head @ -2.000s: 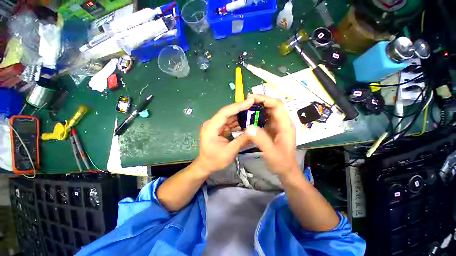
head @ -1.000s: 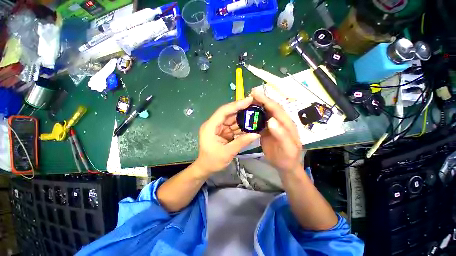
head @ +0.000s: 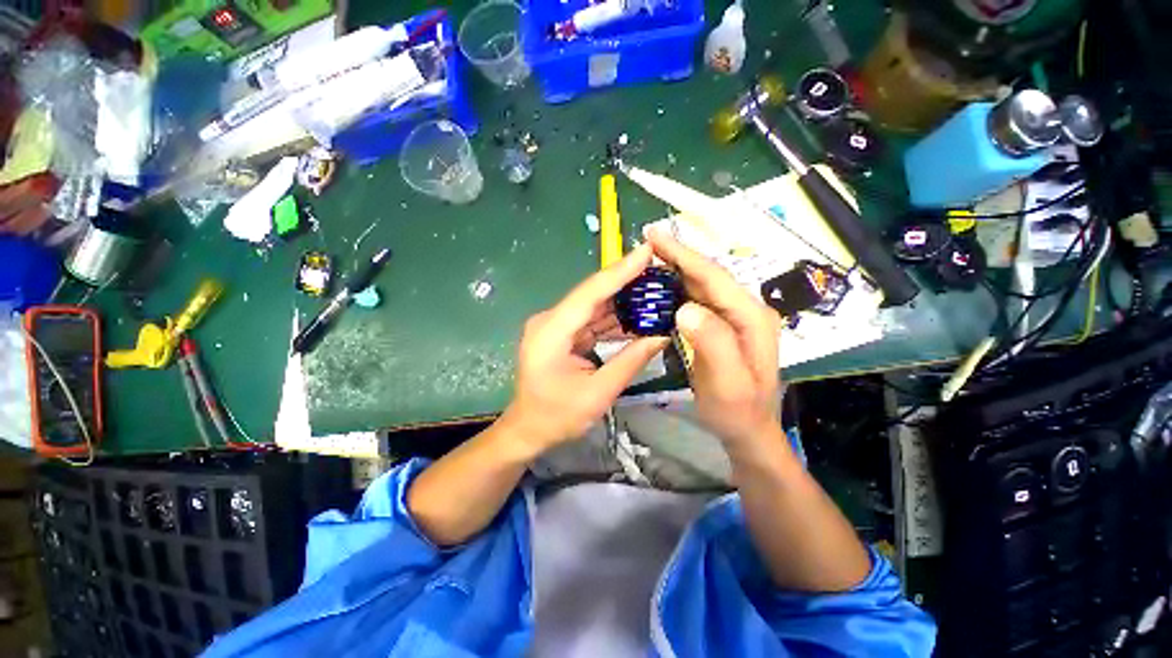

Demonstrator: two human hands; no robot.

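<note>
A round black smartwatch point(head: 647, 303) is held upright between my two hands above the bench edge. Its screen faces me and is lit with several rows of small white-blue marks. My left hand point(head: 566, 366) grips its left side with fingers and thumb. My right hand point(head: 729, 347) holds its right side, with the index finger at the top and the thumb near the right rim. The back of the watch is hidden.
Behind my hands lie a yellow slim tool point(head: 609, 221), paper sheets point(head: 823, 337) with a black watch part point(head: 803, 291), and a hammer point(head: 842, 221). A black pen-like tool point(head: 342, 301) and an orange-framed multimeter point(head: 64, 381) lie left. A light-blue bottle point(head: 958, 167) stands right.
The lit screen has changed from white and green blocks to rows of small marks. My right thumb has moved off the screen's lower part to the right side.
</note>
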